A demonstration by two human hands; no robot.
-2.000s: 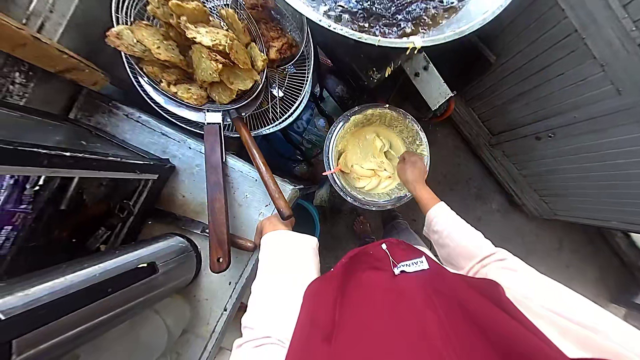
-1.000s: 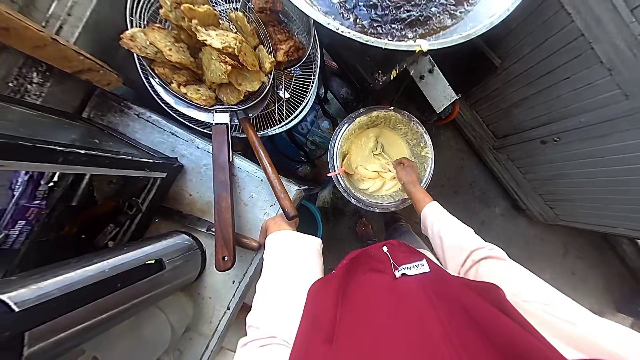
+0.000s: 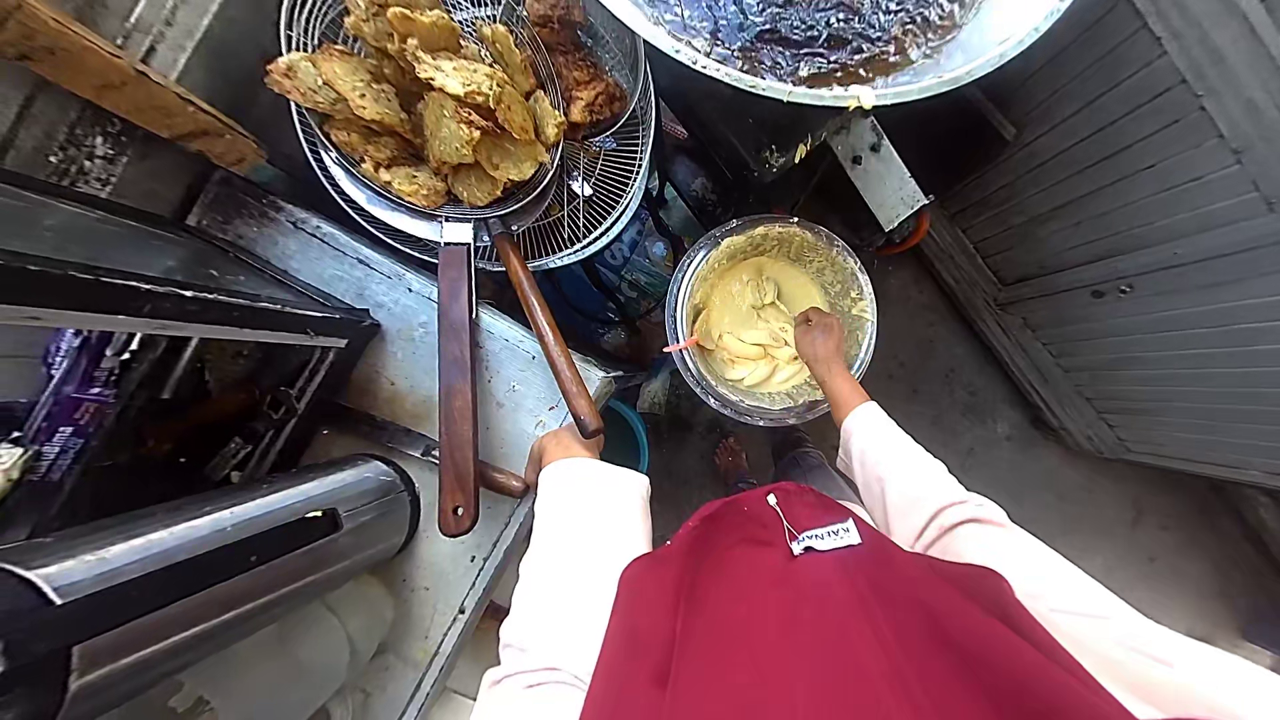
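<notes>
A round basin (image 3: 683,370) holds thick yellow batter (image 3: 745,290) with several pale, flat slices (image 3: 750,350) lying in it. My right hand (image 3: 822,340) is over the right part of the batter with its fingers bent together; whether they pinch a slice is hidden. A thin orange-red handle (image 3: 682,345) sticks out over the basin's left rim. My left hand (image 3: 565,447) rests on the edge of the worn counter (image 3: 400,360), beside the wooden handle end of a strainer (image 3: 550,340); its fingers are partly hidden. Fried fritters (image 3: 450,110) are heaped in a wire strainer.
A large metal pan (image 3: 830,95) of dark oil stands above the basin. A wooden-handled knife (image 3: 500,480) and a metal cylinder (image 3: 230,550) lie on the counter. A dark-framed cabinet (image 3: 180,290) is at left, a grey plank door (image 3: 1150,260) at right, and a teal bucket (image 3: 640,440) below the counter.
My right hand has shifted within the basin, reaching further in over the slices one second ago and now drawn back to the right. My left hand stays at the counter's edge.
</notes>
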